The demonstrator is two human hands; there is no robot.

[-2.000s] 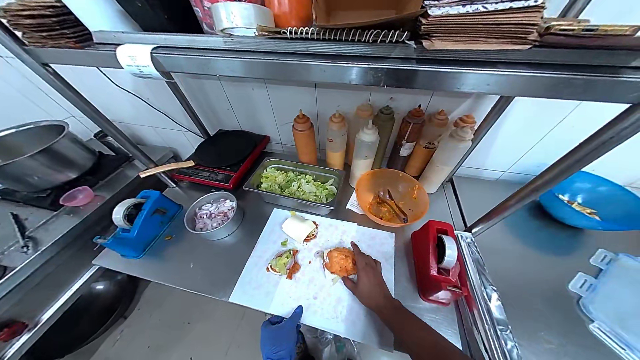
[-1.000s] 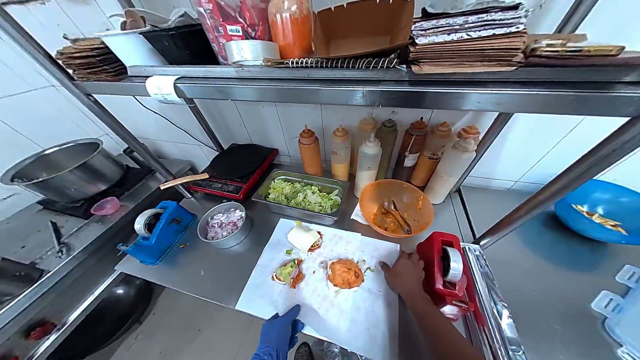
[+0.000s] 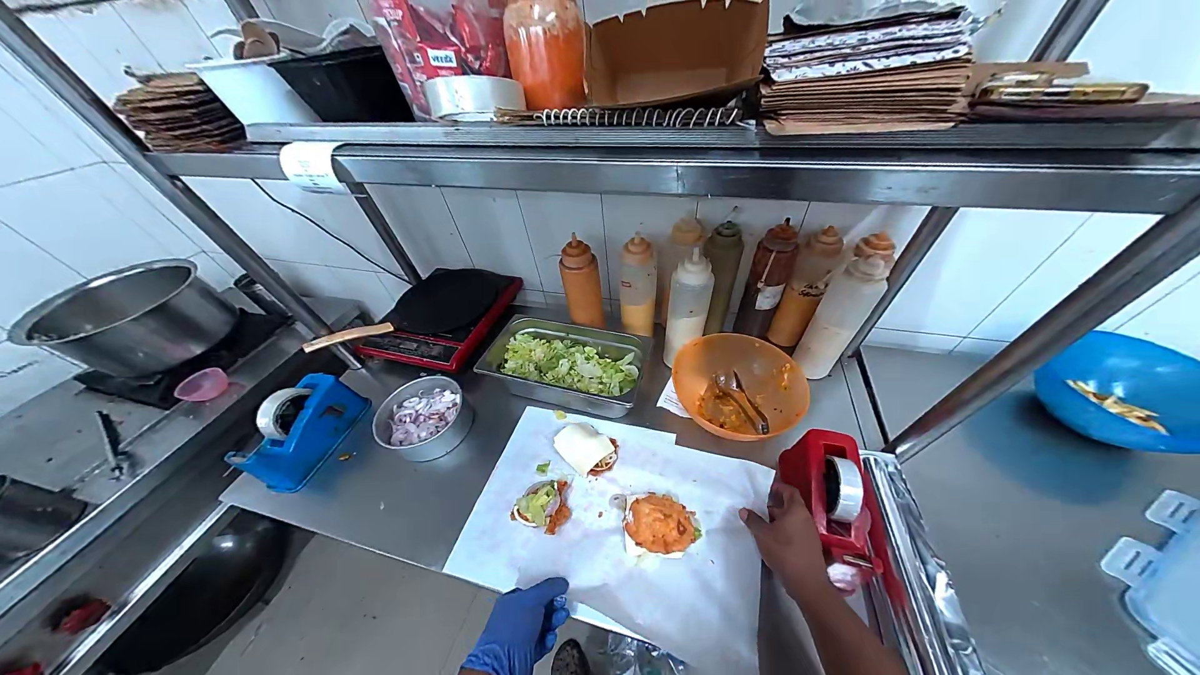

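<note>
White paper sheets lie on the steel counter, bearing a round filled piece topped with orange sauce, a smaller one topped with lettuce and one under a pale slice, perhaps cheese. My left hand, in a blue glove, is at the paper's front edge, fingers curled; whether it pinches the sheet is unclear. My bare right hand touches the paper's right edge, beside a red tape dispenser; its grip is unclear.
Behind the paper are a steel tray of chopped lettuce, a bowl of chopped onion, an orange bowl with tongs and several squeeze bottles. A blue tape dispenser stands left. A loaded steel shelf crosses above.
My right hand has left the orange-topped piece and moved right to the paper's edge. The glove has come up to the front edge of the paper.
</note>
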